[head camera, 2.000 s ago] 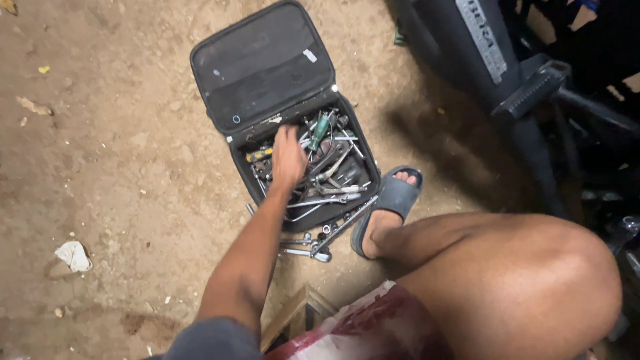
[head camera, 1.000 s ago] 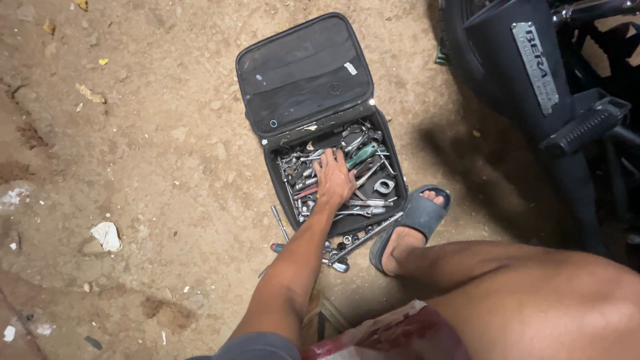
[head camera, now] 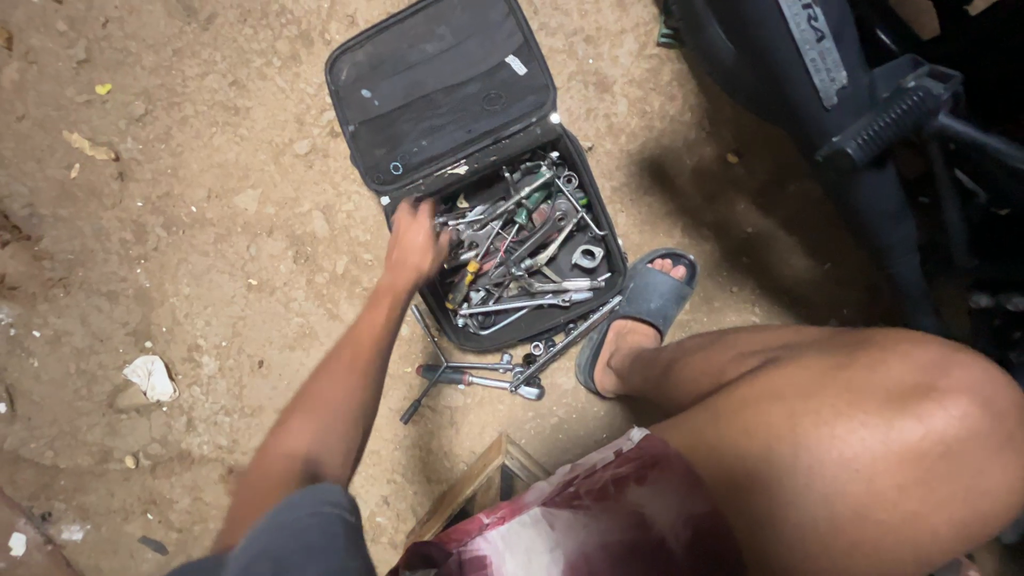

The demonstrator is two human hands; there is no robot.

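My left hand (head camera: 418,242) reaches over the left edge of a black zippered case (head camera: 436,84) that lies with its lid folded back on the ground. The fingers are blurred and their tips are partly hidden, so any hold on a tool cannot be made out. Beside the hand, the case holds a jumble of metal tools, among them a screwdriver with a yellow and black handle (head camera: 462,285), a green-handled tool (head camera: 532,206) and a metal ring-shaped part (head camera: 587,256). My right hand is out of view.
Below the case lie a ratchet wrench (head camera: 480,381), a three-armed wrench (head camera: 440,362) and sockets (head camera: 537,348). My sandalled foot (head camera: 652,296) stands at the case's right. A motorcycle (head camera: 848,120) is upper right; a wooden stool (head camera: 464,488) is below.
My left hand has moved from the middle of the tools to the case's left edge. The yellow-handled screwdriver lies nearer the lower left of the case than two seconds ago.
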